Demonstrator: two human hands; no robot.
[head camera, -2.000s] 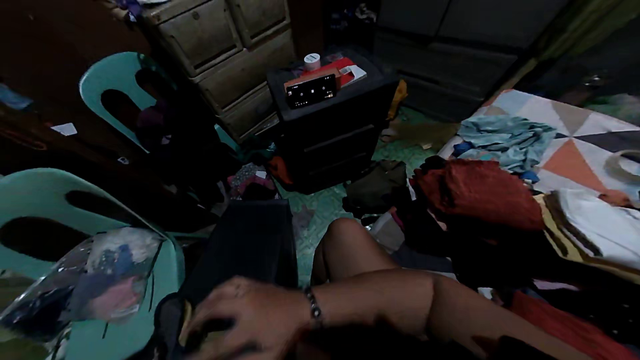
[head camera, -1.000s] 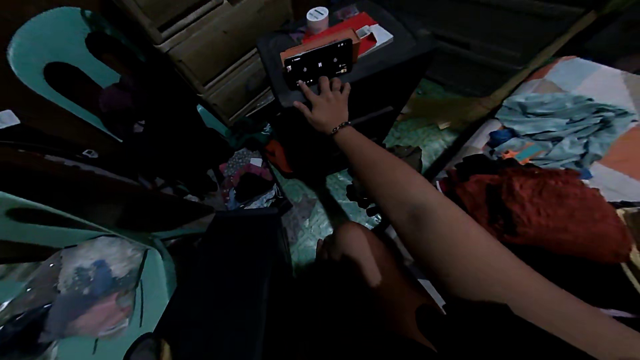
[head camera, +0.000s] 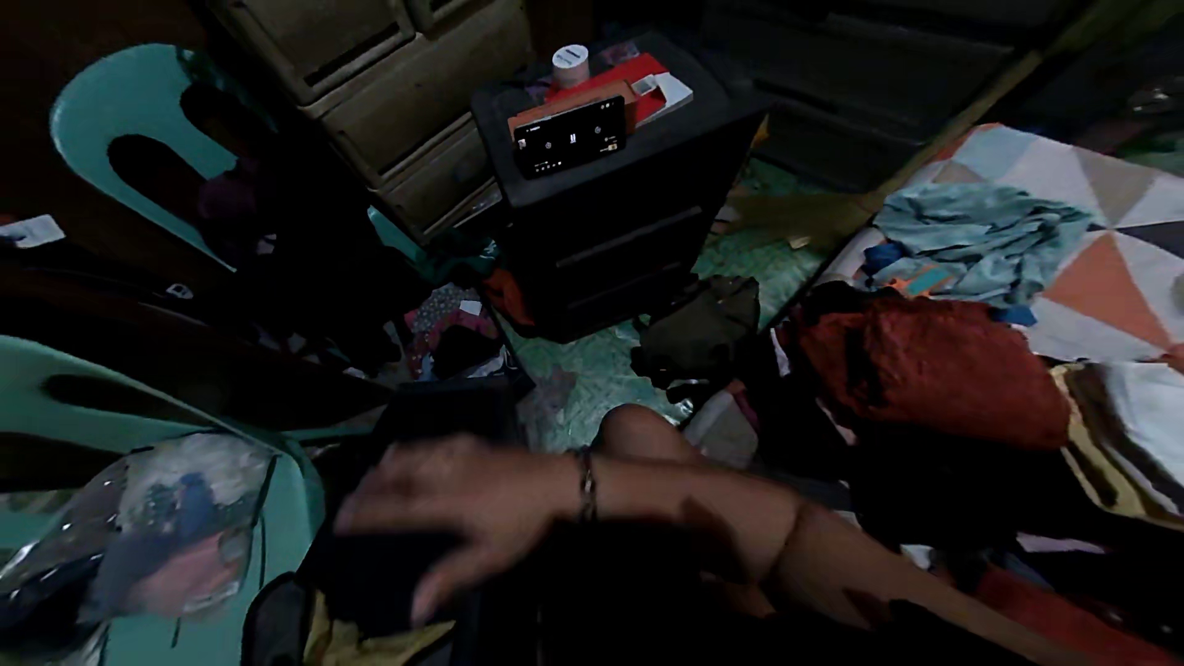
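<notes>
My right hand, blurred and with a dark bracelet at the wrist, reaches in from the lower right with its fingers apart and nothing held. Beneath it lie a dark surface and a yellow cloth at the bottom edge. A phone leans upright on the black drawer unit, its screen lit with a paused or playing media view. Behind the phone are a red box and a round tub. My left hand is not in the picture.
Green plastic chairs stand on the left, one bearing a clear bag of clothes. Wooden drawers stand behind. A patterned bed on the right holds a teal cloth and dark red cloth. An olive bag lies on the floor.
One second ago my right hand was at the phone on the black drawer unit; it has since come back toward the lower left. The view has shifted.
</notes>
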